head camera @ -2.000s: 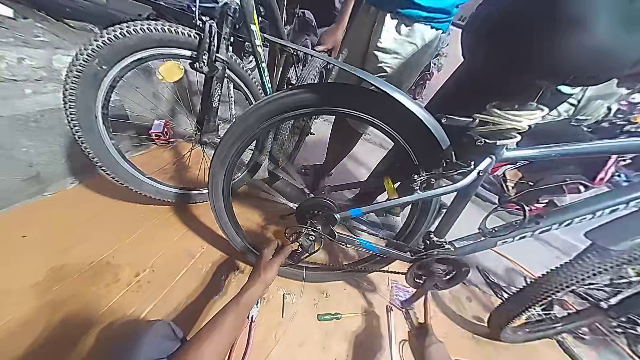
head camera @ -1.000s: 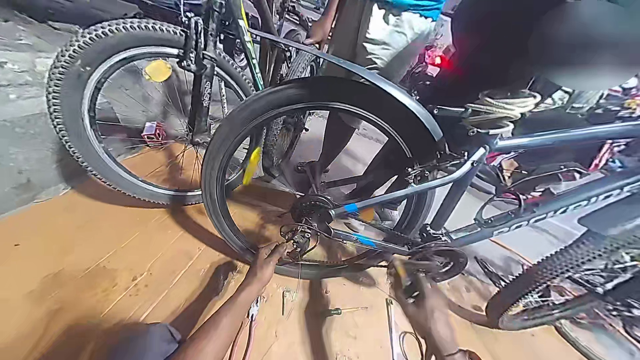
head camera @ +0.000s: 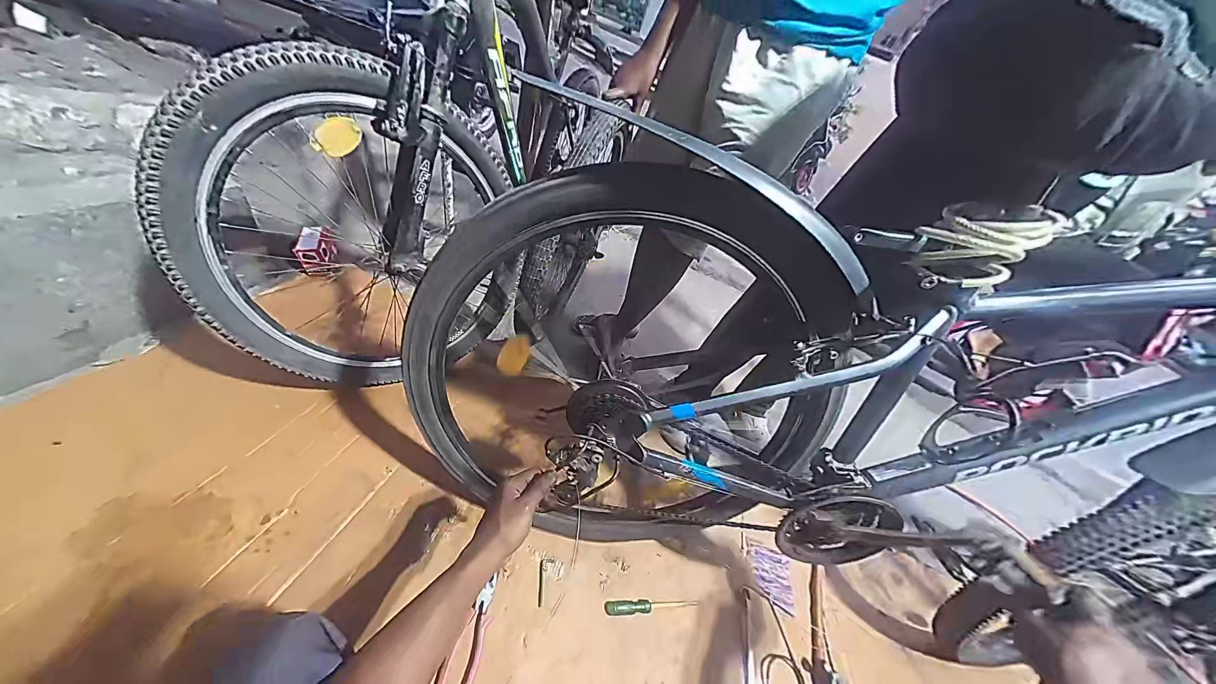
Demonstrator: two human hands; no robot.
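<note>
My left hand (head camera: 521, 502) has its fingertips on the rear derailleur (head camera: 581, 465) of a grey bicycle, just below the rear sprockets (head camera: 608, 410). The chain (head camera: 684, 516) runs from there to the chainring (head camera: 840, 528). My right hand (head camera: 1073, 632), blurred, is at the crank arm (head camera: 912, 538) and pedal at the lower right; its grip is unclear. A green-handled screwdriver (head camera: 629, 606) and a hex key (head camera: 542, 581) lie on the floor below the rear wheel (head camera: 432, 313).
Another bicycle's knobby front wheel (head camera: 171, 209) stands at the left, with a small red box (head camera: 314, 250) behind its spokes. A person in pale trousers (head camera: 774, 95) stands behind. At the lower right is another bicycle tyre (head camera: 1092, 527). Pink-red cables (head camera: 478, 646) lie near my left forearm.
My right hand has moved right with the crank, from below the chainring to beyond it. The rear wheel's reflector has changed position. My left hand remains at the derailleur.
</note>
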